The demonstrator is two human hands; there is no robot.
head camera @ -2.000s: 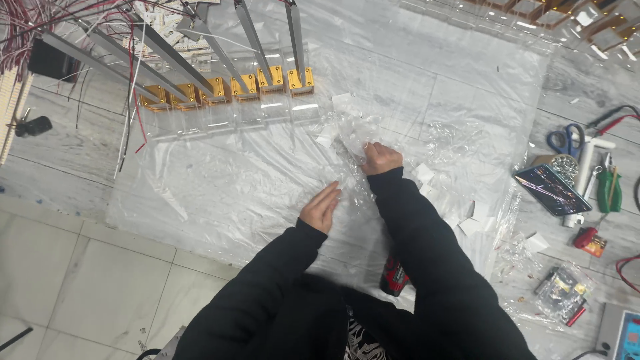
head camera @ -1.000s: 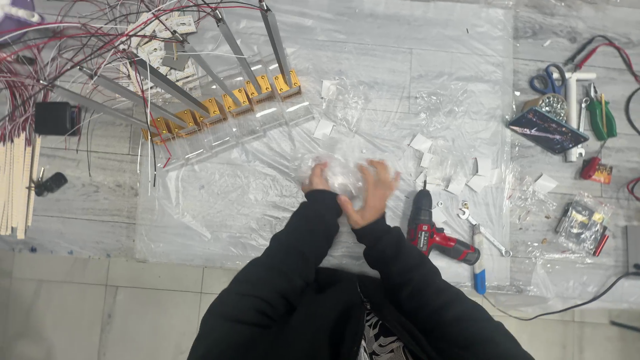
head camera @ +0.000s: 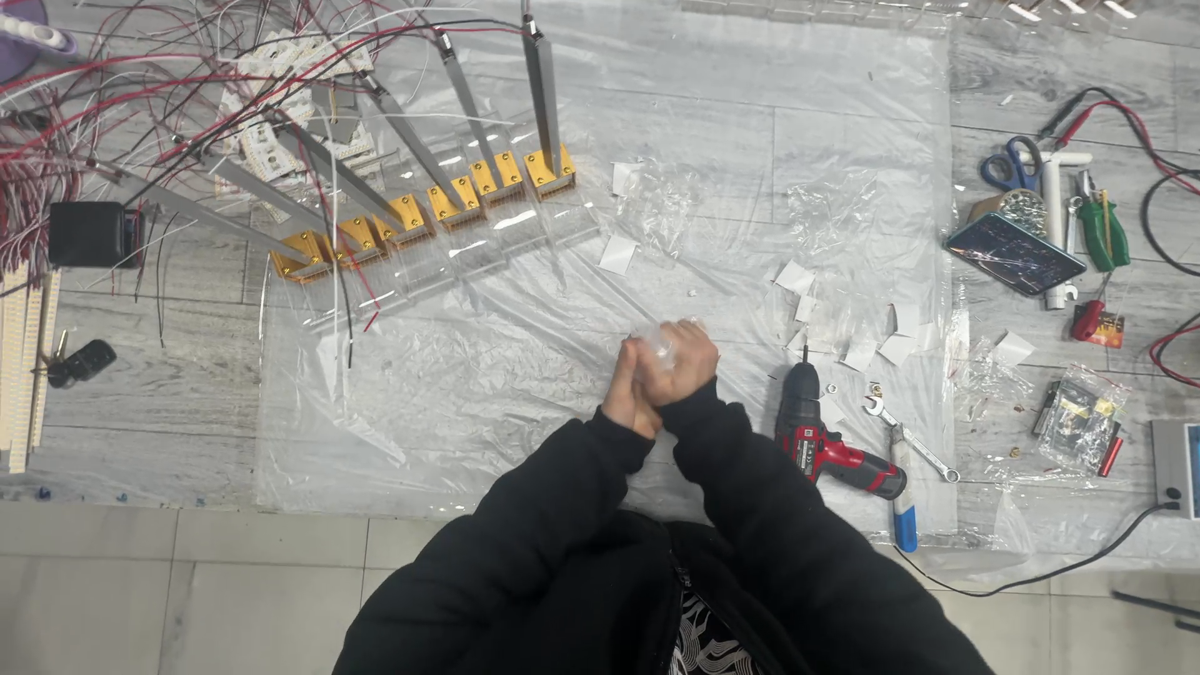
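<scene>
My left hand and my right hand press together above a clear plastic sheet that covers the worktable. A crumpled bit of clear film shows between them, its lower part hidden by the fingers. Up and to the left, a row of gold-coloured metal brackets sits on a clear plastic strip, with grey metal bars rising from the brackets. Just right of my sleeve lies a red and black cordless drill. White paper squares and more crumpled film lie beyond my hands.
A combination wrench and a blue-tipped tool lie beside the drill. Farther right are blue-handled scissors, a dark phone-like slab, green-handled pliers and a bagged part. Red, white and black wires tangle at upper left, above a key fob.
A second ago my hands were apart at the wrists with the right fingers spread; now they are clasped together around clear film. The view has shifted since two seconds ago.
</scene>
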